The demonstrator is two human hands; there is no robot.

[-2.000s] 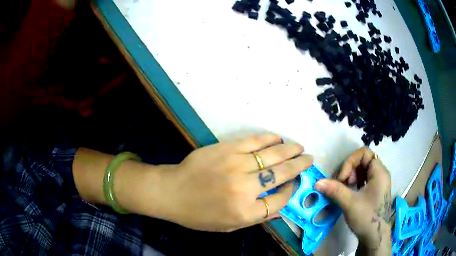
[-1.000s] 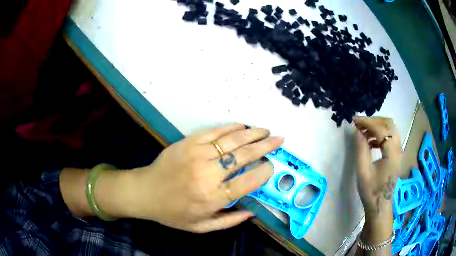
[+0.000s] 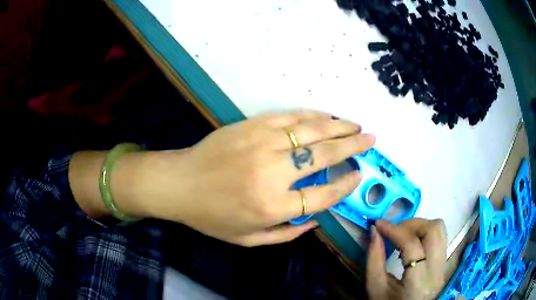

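A bright blue plastic shell (image 3: 354, 198) with round holes lies at the bench's near edge. My left hand (image 3: 264, 176) lies over its left part, fingers spread across it, and holds it down. My right hand (image 3: 408, 255) is at the shell's lower right edge. Its thumb and index finger are close together on a tiny dark piece, seemingly a black pad (image 3: 371, 222), touching the edge. Small dark pieces also show inside the shell near its upper edge. A heap of loose black pads (image 3: 452, 76) lies beyond the hands.
Several blue shells (image 3: 499, 246) are piled at the lower right, beside the white bench top (image 3: 276, 64). The bench has a green edge strip (image 3: 182, 64). A dark green surface (image 3: 510, 35) runs along the far right.
My right hand has moved from beside the black heap down to the shell's near edge. My left hand and the shell sit farther right and higher in the view, which has also shifted.
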